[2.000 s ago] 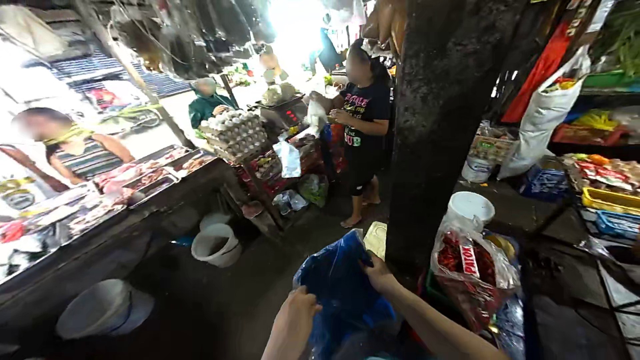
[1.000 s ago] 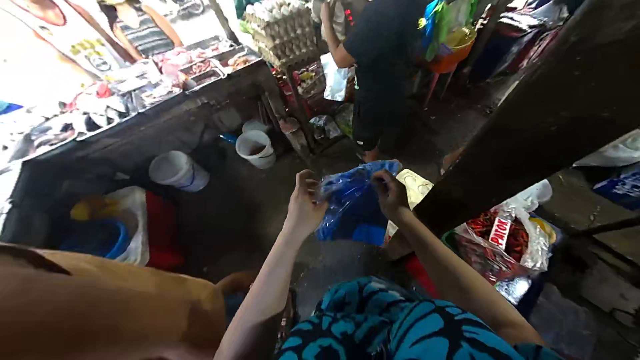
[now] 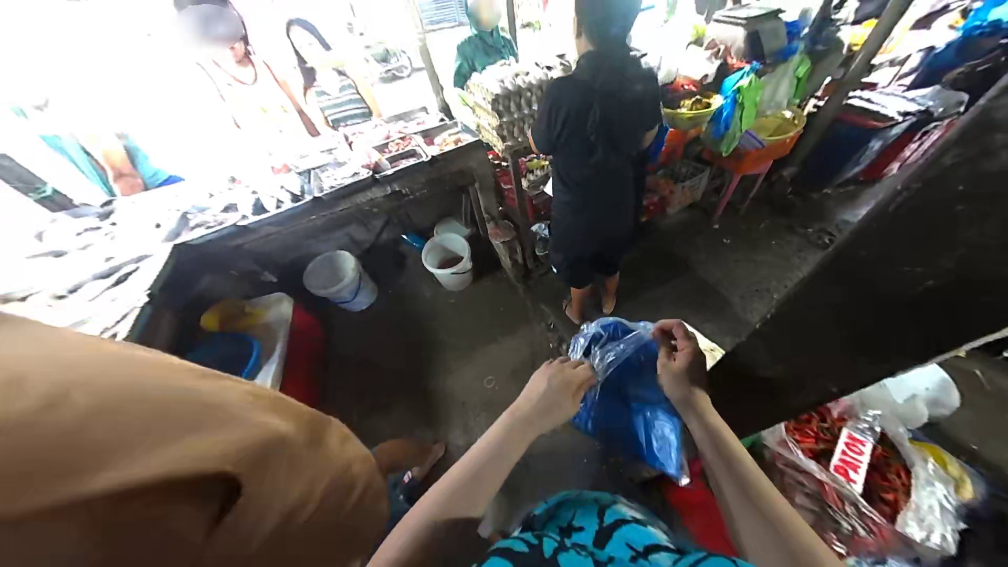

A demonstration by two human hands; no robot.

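A blue plastic bag (image 3: 630,402) with a clear plastic layer at its mouth hangs between my two hands in front of my patterned teal clothing. My left hand (image 3: 557,390) grips the mouth on the left, fingers closed on the clear film. On the other side my right hand (image 3: 680,358) pinches the rim between thumb and fingers. The bag's lower end droops toward the lower right. Whether anything is inside it cannot be told. Just behind the right hand shows a pale flat item (image 3: 709,345), partly hidden.
A dark post (image 3: 858,291) slants across the right, beside a bag of red chillies (image 3: 890,480). White buckets (image 3: 447,264) stand left near a stall counter (image 3: 315,201). A person in black (image 3: 598,157) stands ahead by stacked egg trays (image 3: 516,102). Someone in brown clothing is close at left.
Both hands still hold the blue bag's mouth. The view has tilted down and turned since the oldest frame. The person in black, earlier turned sideways, now shows their back.
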